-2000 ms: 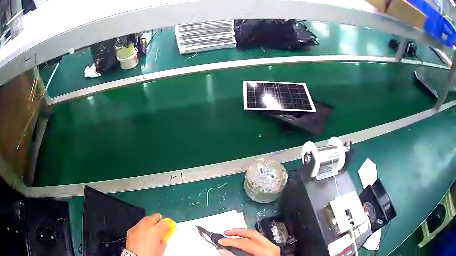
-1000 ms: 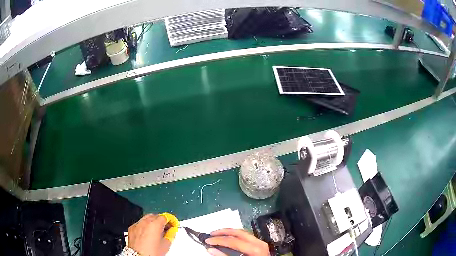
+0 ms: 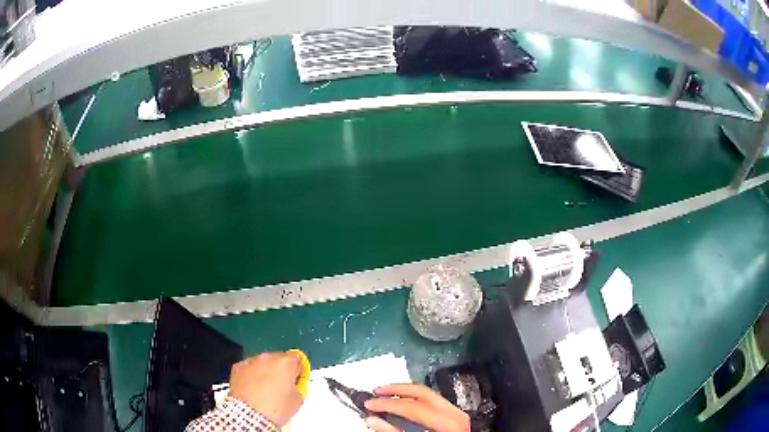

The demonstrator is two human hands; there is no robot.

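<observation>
My right hand (image 3: 417,409), at the bottom centre, holds the dark soldering iron (image 3: 358,399), its tip pointing up and left over the white work sheet (image 3: 371,369). My left hand (image 3: 268,384) is at the left part of the sheet, with yellow coverings (image 3: 301,374) on its fingers. The fingers are bent and their tips are hidden, so what they hold cannot be told. A black panel (image 3: 187,363) stands tilted just left of my left hand.
Behind the sheet are a speckled round tin (image 3: 444,302) and a dark feeder (image 3: 535,346) with a white spool (image 3: 551,268). A black open box (image 3: 634,348) is right of it. The green conveyor (image 3: 295,202) carries a framed solar panel (image 3: 573,148). More black panels (image 3: 80,380) are far left.
The solar panel on the conveyor has moved right. My left hand has turned, its back now more upward and the patterned sleeve more in view. My right hand still holds the iron.
</observation>
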